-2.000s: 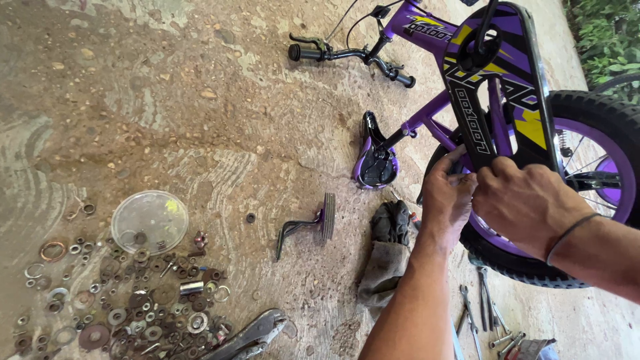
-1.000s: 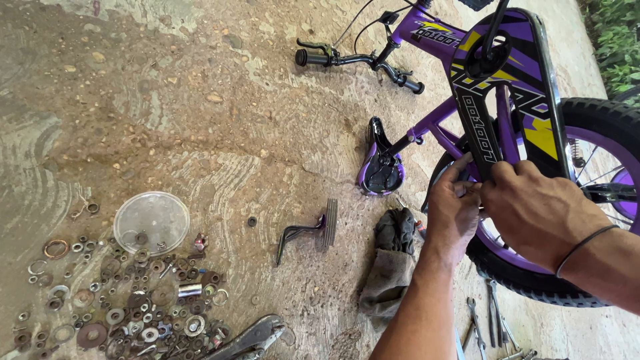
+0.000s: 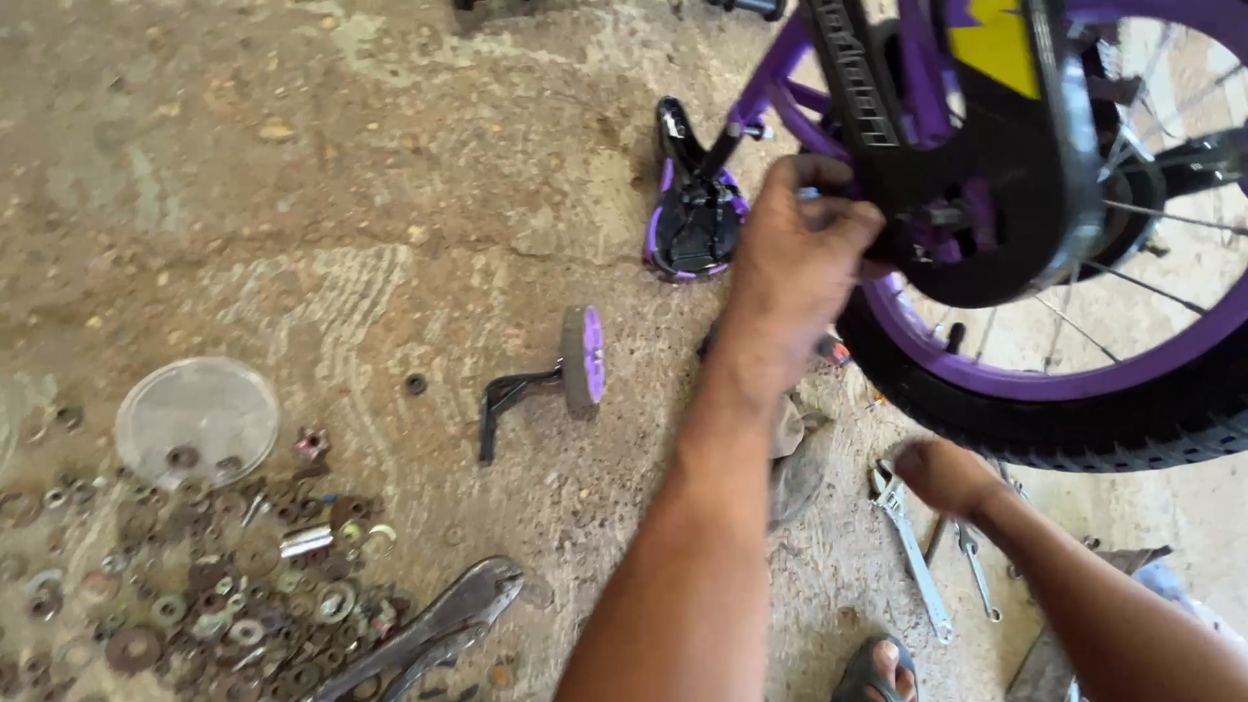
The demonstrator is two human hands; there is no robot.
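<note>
An upturned purple and black child's bicycle fills the upper right, its saddle (image 3: 694, 229) resting on the ground. My left hand (image 3: 804, 229) is at the rear end of the black chain guard (image 3: 1014, 234), fingers curled against the frame; whether they grip a part is hidden. Low beside the rear tyre (image 3: 1033, 434), my right hand (image 3: 946, 476) reaches down among the tools, near the head of an adjustable wrench (image 3: 914, 561). Its fingers are partly hidden and blurred, so what it touches cannot be told. A combination wrench (image 3: 978, 573) lies just right of that one.
A training wheel (image 3: 585, 359) on a black bracket stands on the rough concrete. Washers, nuts and bolts (image 3: 244, 604) lie scattered at lower left, by a clear round lid (image 3: 198, 419) and large pliers or a similar tool (image 3: 453, 624). A sandalled foot (image 3: 882, 673) shows at the bottom.
My right hand has left the chain guard and moved down to the tools on the ground. My left hand remains at the bicycle, its fingers now more spread. The view has shifted toward the rear wheel.
</note>
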